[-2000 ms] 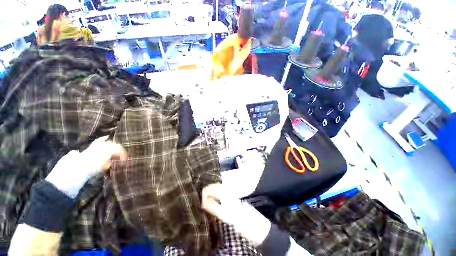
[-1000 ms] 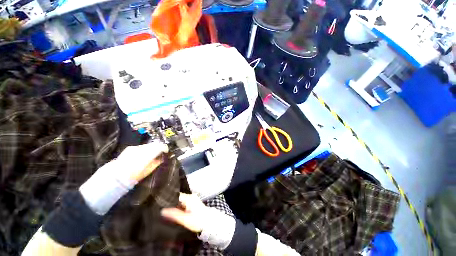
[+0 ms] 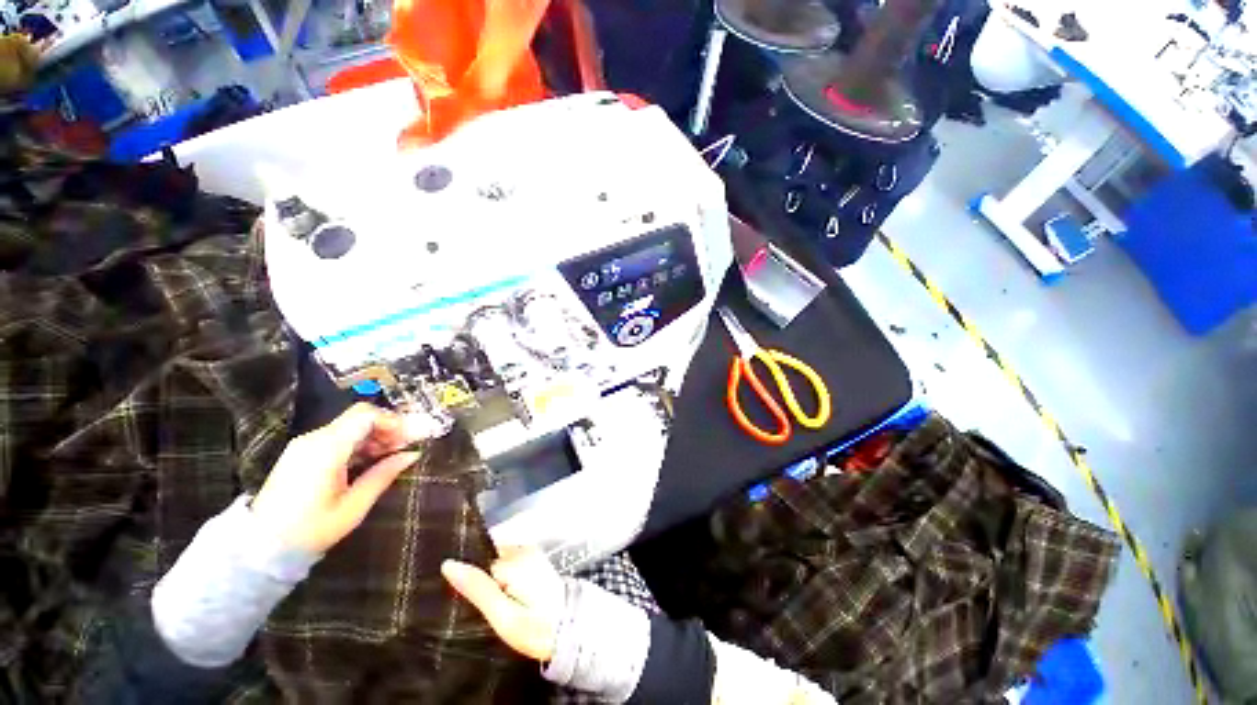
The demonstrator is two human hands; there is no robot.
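Note:
The dark plaid garment (image 3: 400, 579) hangs over the front of the white overlock machine (image 3: 469, 207), its top edge at the presser foot area (image 3: 448, 393). My left hand (image 3: 338, 475) is at this edge, just left of the presser foot, with thumb and fingers close together on the cloth. My right hand (image 3: 517, 606) lies over the right side of the garment below the cloth plate, thumb apart from the fingers; its fingertips are partly hidden, and I cannot tell if it grips cloth.
Scissors (image 3: 775, 393) with orange and yellow loops lie on the black surface beside a small clear box (image 3: 783, 282). A plaid heap (image 3: 910, 579) is at lower right, another (image 3: 124, 413) at left. Thread cones (image 3: 869, 69) and an orange cloth (image 3: 476, 62) are behind.
The view has moved closer to the machine. The garment edge has gone from in front of the machine up to the presser foot. My left hand has moved to the needle area; my right hand has shifted left.

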